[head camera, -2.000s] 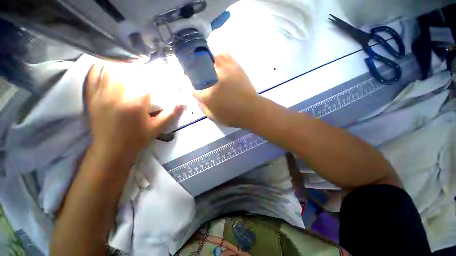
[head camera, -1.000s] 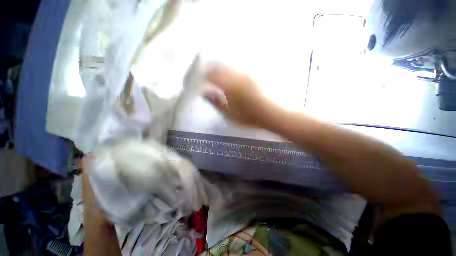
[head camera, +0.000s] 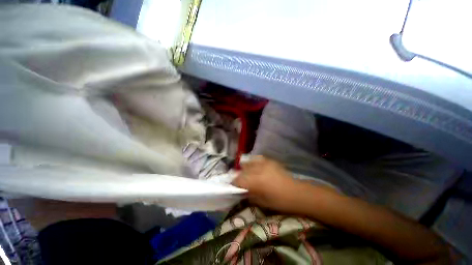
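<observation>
A large white garment piece (head camera: 103, 124) spreads across the left half of the view, off the table's left end, with folds and a long pale edge at its bottom. My right hand (head camera: 261, 181) is closed on the right tip of that edge, just above my patterned apron. My left hand is not visible. A black sleeve (head camera: 93, 243) shows at the lower left, with a strip of skin under the cloth; the cloth or the frame edge hides the rest.
The white table (head camera: 290, 31) has a grey-blue ruled front edge (head camera: 321, 85) and a yellow strip (head camera: 187, 31) at its left. Under it is a red basket (head camera: 251, 127) beside crumpled cloth (head camera: 220, 140). Grey cloth (head camera: 290, 129) lies right of the basket. A blue item (head camera: 181, 235) is at the bottom.
The view has turned left and down, away from the machine head. The bunched garment is now spread out at the left. My right hand has moved from the tabletop to the cloth edge below it.
</observation>
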